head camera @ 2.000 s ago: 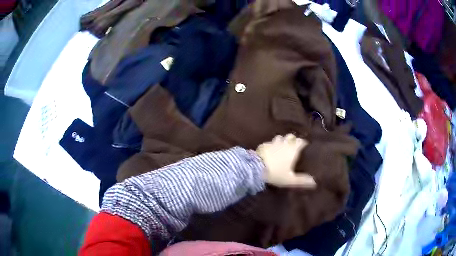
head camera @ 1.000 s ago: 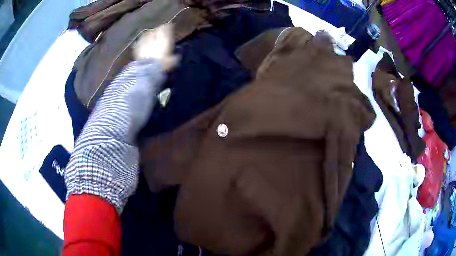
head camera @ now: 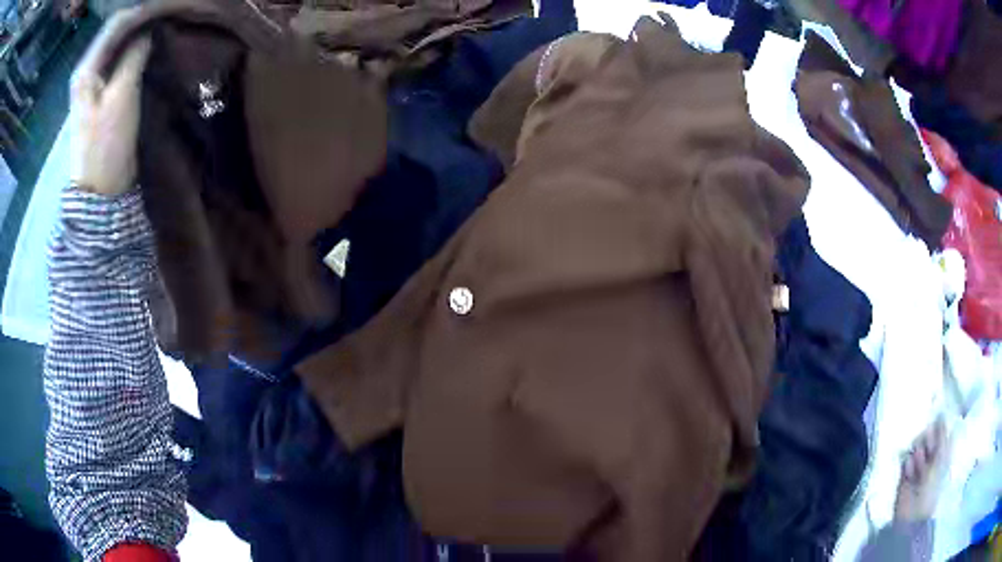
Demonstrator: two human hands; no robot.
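Observation:
My left hand (head camera: 108, 126) is at the upper left, its fingers gripping a brown garment (head camera: 313, 132) that is raised and hangs down from it. A large brown jacket (head camera: 560, 384) lies in the middle over navy garments (head camera: 819, 384). A small round pale metallic disc (head camera: 461, 300) shows at the jacket's left part. My right hand (head camera: 921, 459) is small and blurred at the lower right over white cloth; whether its fingers hold anything cannot be made out.
White cloth (head camera: 901, 368) lies along the right side. A red plastic bag (head camera: 969, 236) is at the right edge, with a brown piece (head camera: 863, 137) left of it. More brown garments (head camera: 423, 27) are at the top, and a purple cloth (head camera: 901, 27) at the top right.
My left hand has moved from the middle jacket to the upper left and taken hold of another brown garment, now lifted. The middle jacket lies differently. My right hand has come into view.

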